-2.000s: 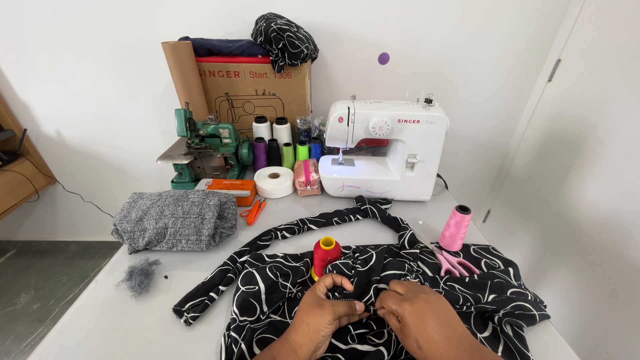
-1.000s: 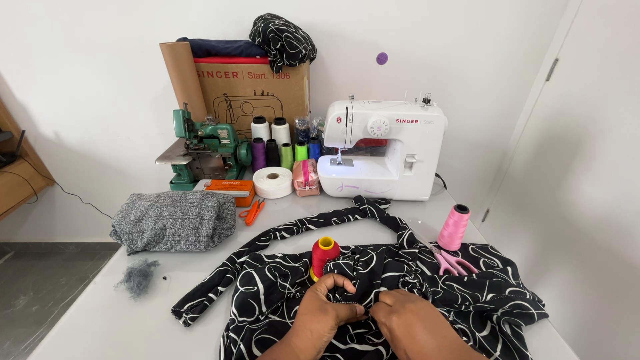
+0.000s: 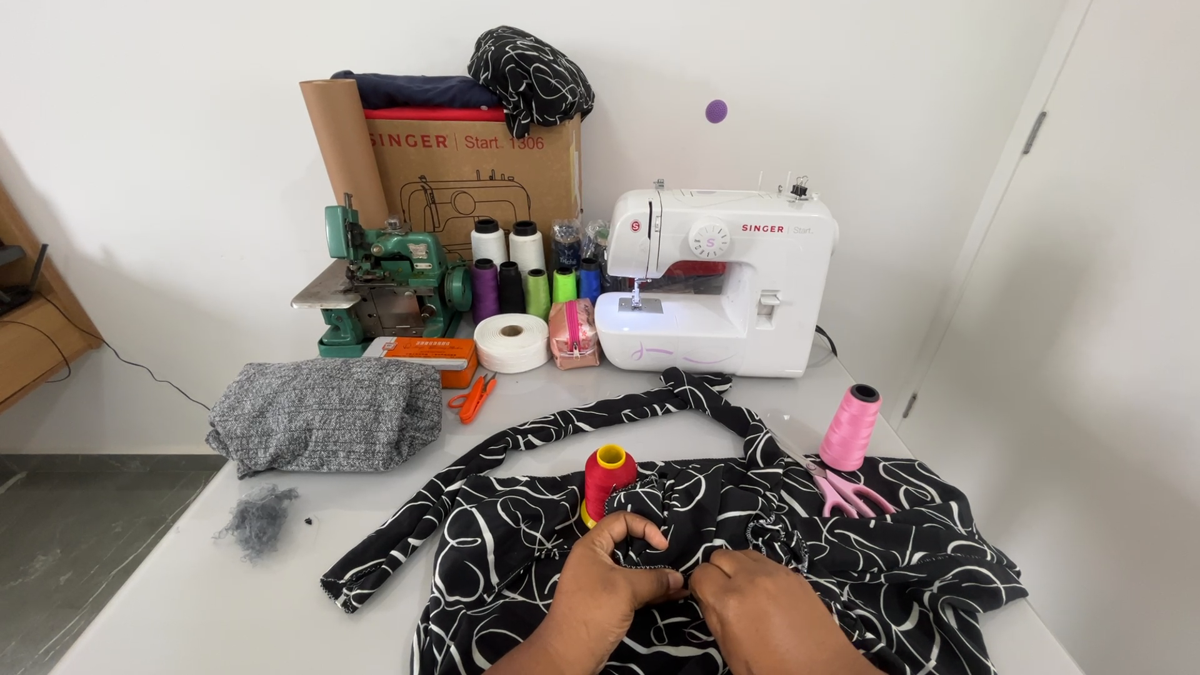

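Black fabric with white swirling lines (image 3: 487,572) lies bunched across the front of the table, a long fabric strip (image 3: 553,429) curving out behind it. My left hand (image 3: 614,581) pinches an overlocked edge of this fabric between thumb and fingers. Close against it on the right, my right hand (image 3: 750,600) grips the same cloth with curled fingers; whether it also holds something small is hidden. A red thread cone (image 3: 607,480) stands just behind my left hand. Pink-handled scissors (image 3: 848,492) rest on the fabric to the right, beside a pink thread cone (image 3: 851,429).
Along the back stand a white sewing machine (image 3: 778,281) with its lamp lit, a green overlock machine (image 3: 403,272), several thread cones (image 3: 525,253) and a white tape roll (image 3: 512,347). Orange thread snips (image 3: 476,399), folded grey cloth (image 3: 323,417) and grey lint (image 3: 261,520) are at left.
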